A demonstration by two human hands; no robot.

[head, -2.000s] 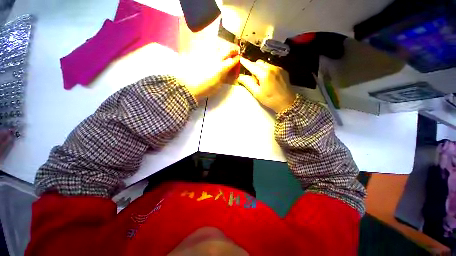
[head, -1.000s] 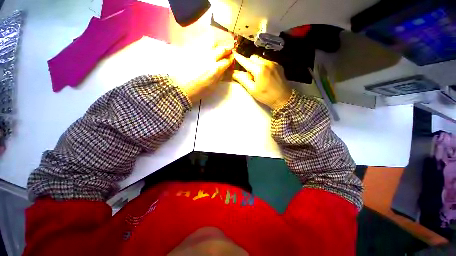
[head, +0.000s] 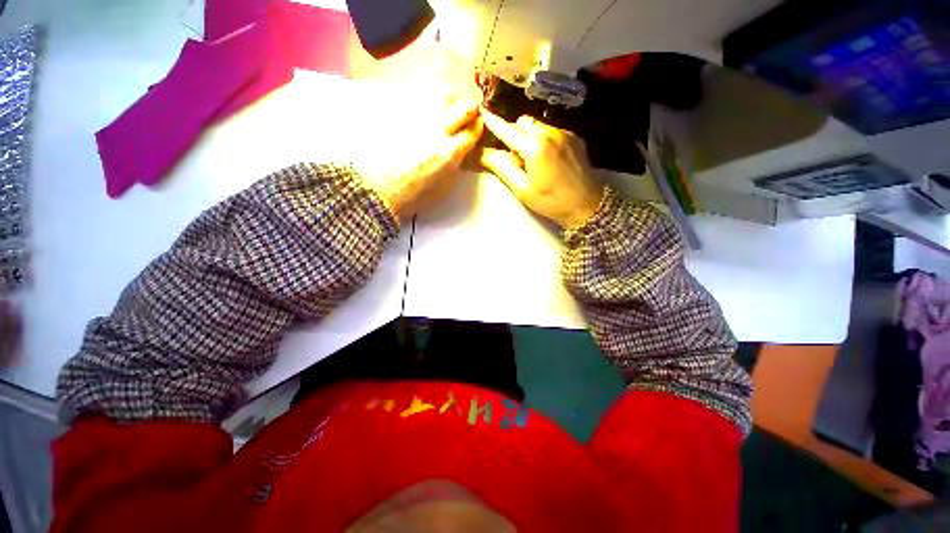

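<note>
My left hand point(head: 427, 146) lies at the needle area, its fingers washed out by the lamp's glare. My right hand point(head: 550, 172) meets it there, index fingertip against the left fingertips, thumb lower and apart. A small reddish trace shows by the fingertips; glare hides whether either hand grips fabric. The sewing machine's needle area point(head: 483, 85) is just beyond them, with dark machine bed point(head: 615, 130) to its right. Magenta fabric pieces point(head: 198, 99) lie overlapped on the white table point(head: 500, 265), left of the needle.
A black lamp head point(head: 391, 23) hangs left of the needle. A thin greenish-grey tool point(head: 669, 193) lies right of my right hand. A control panel with blue screen point(head: 885, 68) is at upper right. A silvery dotted sheet point(head: 16, 146) and a blurred hand of another person point(head: 10, 331) are at the left edge.
The whole view has shifted slightly, moving the scene a little left. My hands stay together at the needle, with little visible change. The other person's hand at the left edge has moved slightly.
</note>
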